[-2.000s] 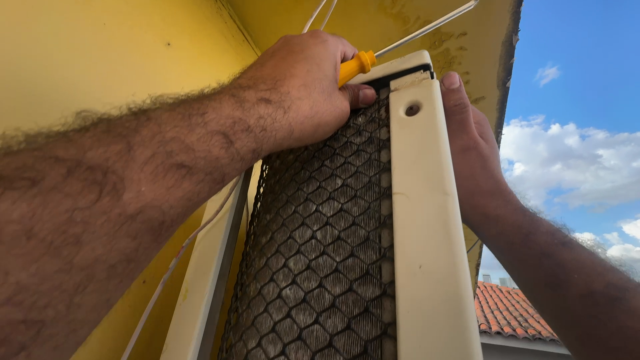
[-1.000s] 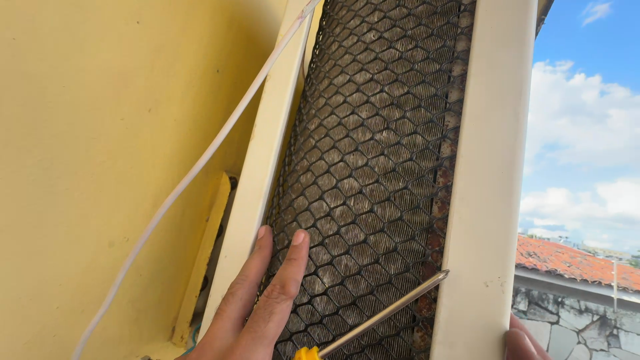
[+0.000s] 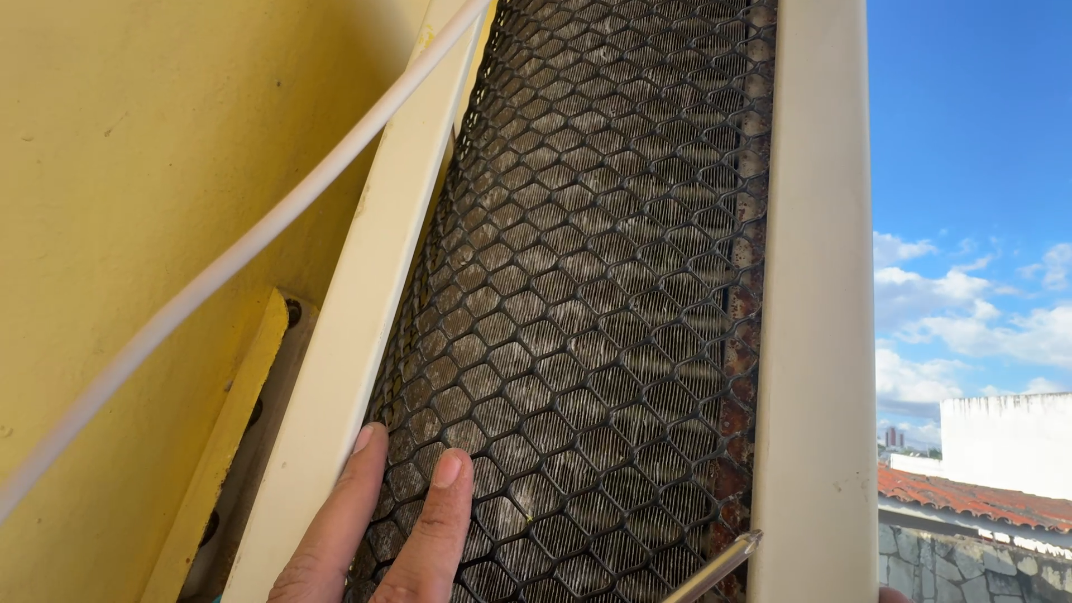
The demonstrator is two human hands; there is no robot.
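Two fingers of my left hand (image 3: 394,528) rest on the black plastic mesh (image 3: 569,276) that covers the dusty metal fins of an outdoor condenser unit. Its palm is below the view. A screwdriver shaft (image 3: 712,569) rises from the bottom edge, its tip by the right cream metal post (image 3: 812,301); its handle is out of view, so what holds it cannot be seen. Only a sliver of my right hand (image 3: 894,595) shows, at the right post's outer edge. On the left the mesh runs along another cream post (image 3: 360,276).
A white cable (image 3: 251,243) crosses in front of the yellow wall (image 3: 126,151) and the left post. A yellow-painted metal bracket (image 3: 218,469) stands at the wall. Rust marks the strip (image 3: 741,335) beside the right post. Beyond are a tiled roof (image 3: 971,494) and a stone wall (image 3: 946,561).
Both hands have come down from the unit's top corner, where my left hand held the yellow-handled screwdriver. The view has moved down the unit, and the handle has since left the frame.
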